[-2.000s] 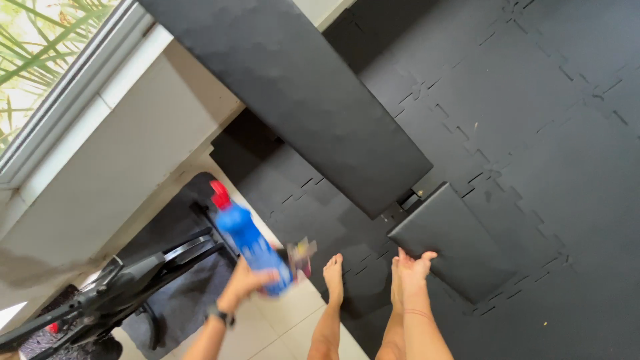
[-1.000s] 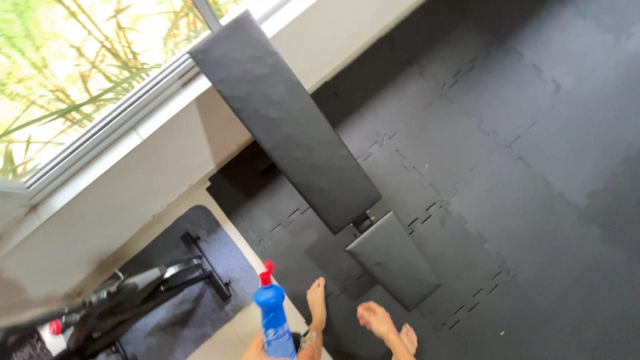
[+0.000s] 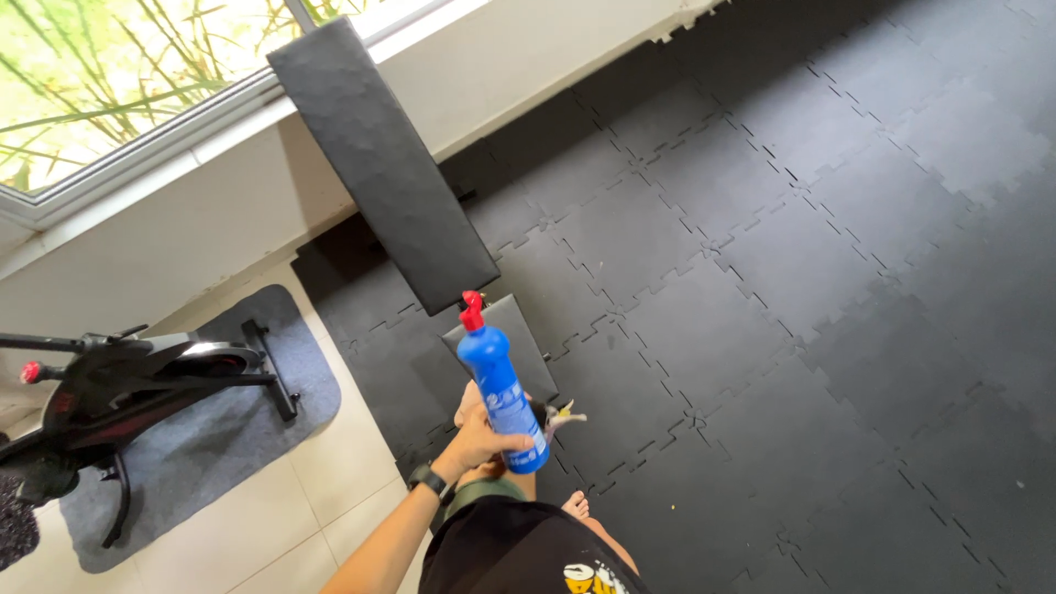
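My left hand [image 3: 485, 439], with a dark watch on its wrist, is closed around a blue plastic bottle [image 3: 497, 371] with a red cap. The bottle stands nearly upright in the picture, its cap overlapping the gap between the two bench pads. A small crumpled whitish and yellow thing [image 3: 564, 414] shows just right of the bottle; what holds it is hidden. Behind the bottle lies the short black seat pad [image 3: 524, 346] of a weight bench, and its long black back pad [image 3: 388, 165] slants up toward the window. I cannot see my right hand.
An exercise bike [image 3: 157, 379] stands on a grey mat [image 3: 305, 371] at the left, over pale floor tiles [image 3: 346, 487]. Interlocking black foam tiles [image 3: 709, 330] cover the floor at the right. A low white wall [image 3: 511, 74] and a window [image 3: 124, 91] run behind the bench.
My left hand has brought the bottle in front of the seat pad. My right hand, at the seat pad two seconds ago, has gone from sight. The view has shifted markedly.
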